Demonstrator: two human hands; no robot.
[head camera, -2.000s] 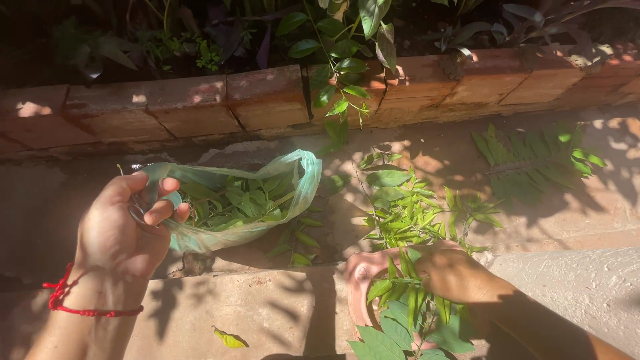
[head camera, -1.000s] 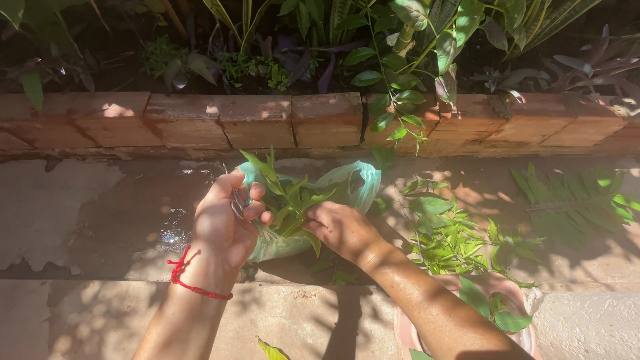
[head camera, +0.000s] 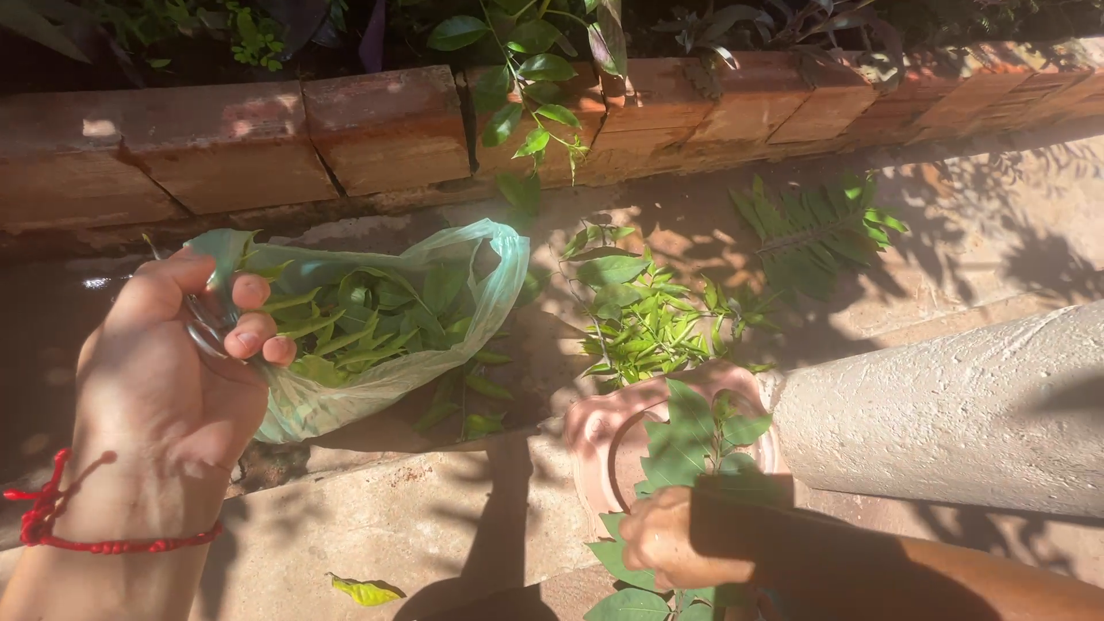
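Note:
My left hand (head camera: 185, 336), with a red cord bracelet at the wrist, grips the near rim of a thin green plastic bag (head camera: 345, 414) and a metal tool with looped handles (head camera: 203, 323), perhaps scissors. Green leaves (head camera: 371, 319) lie inside the bag, whose handle loop stands up at the right. At the lower right, my right hand (head camera: 686, 539) is closed on a leafy green stem (head camera: 677, 448) above a pinkish clay-coloured base. Part of that hand and the forearm lies in shadow.
A low brick border (head camera: 388, 129) runs across the back, with plants (head camera: 526, 69) hanging over it. Cut sprigs (head camera: 647, 319) and a larger frond (head camera: 811, 233) lie on the paving. A rough pale column (head camera: 940, 405) extends right from the clay-coloured base (head camera: 595, 440). A yellow leaf (head camera: 366, 591) lies in front.
My right hand has moved from the leaves at the bag's mouth to the leafy stem at the lower right. My left hand still holds the bag. The view has shifted.

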